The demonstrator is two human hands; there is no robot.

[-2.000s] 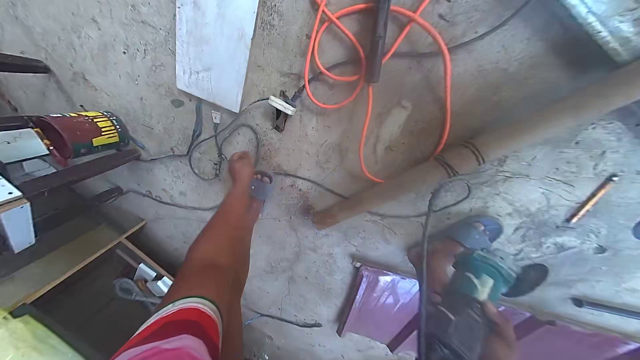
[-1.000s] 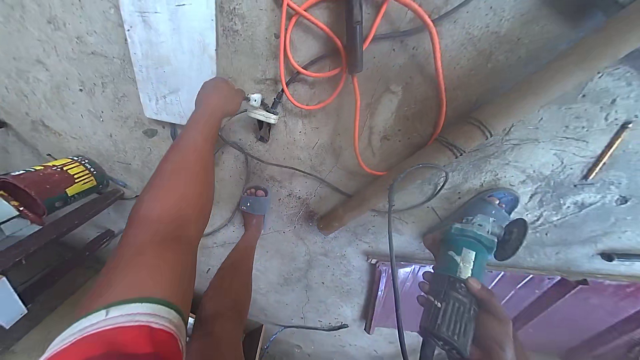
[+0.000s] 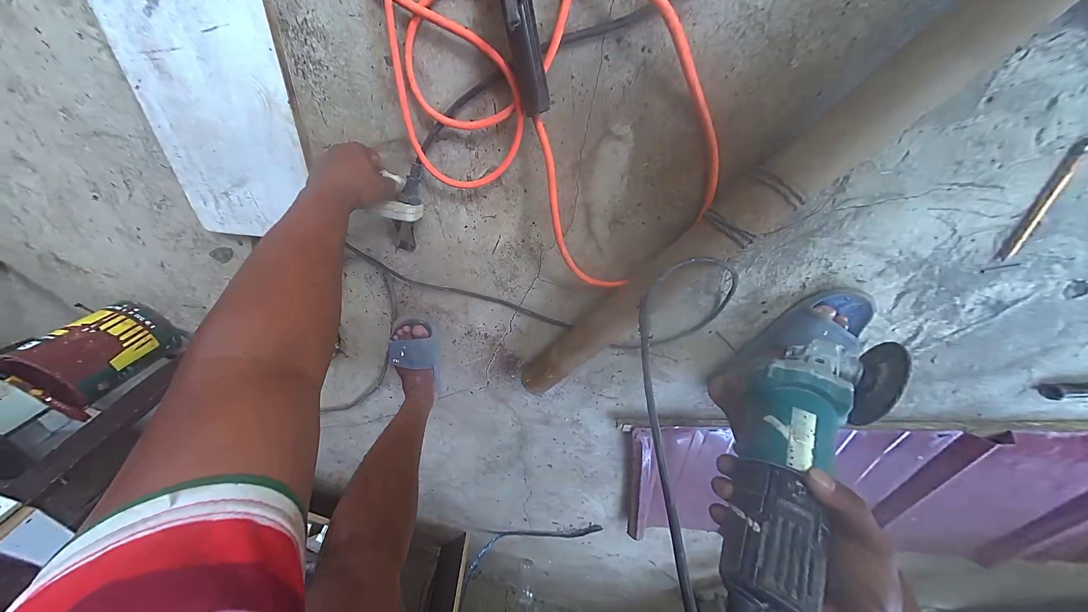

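Observation:
My left hand point(image 3: 347, 176) reaches down to the concrete floor, its fingers closed on a white plug or connector at the white extension socket point(image 3: 401, 210); the fingertips are partly hidden. A dark plug sits at the same socket. At the lower right my right hand point(image 3: 837, 531) holds a teal and black angle grinder point(image 3: 790, 442) around its body, with the dark disc point(image 3: 881, 383) facing right. The grinder's black cord point(image 3: 650, 399) hangs in a loop left of it.
An orange cable point(image 3: 701, 93) lies coiled around a dark welding electrode holder point(image 3: 527, 59). A long brown pole point(image 3: 663, 293) crosses the floor diagonally. Around lie a pale board point(image 3: 212, 110), a purple ribbed metal sheet point(image 3: 935, 484), a metal rod point(image 3: 1041, 202) and a red can point(image 3: 76, 357).
My left hand has moved from near my foot, two seconds ago, up to the white socket. The grinder has stayed in my right hand. The view has shifted.

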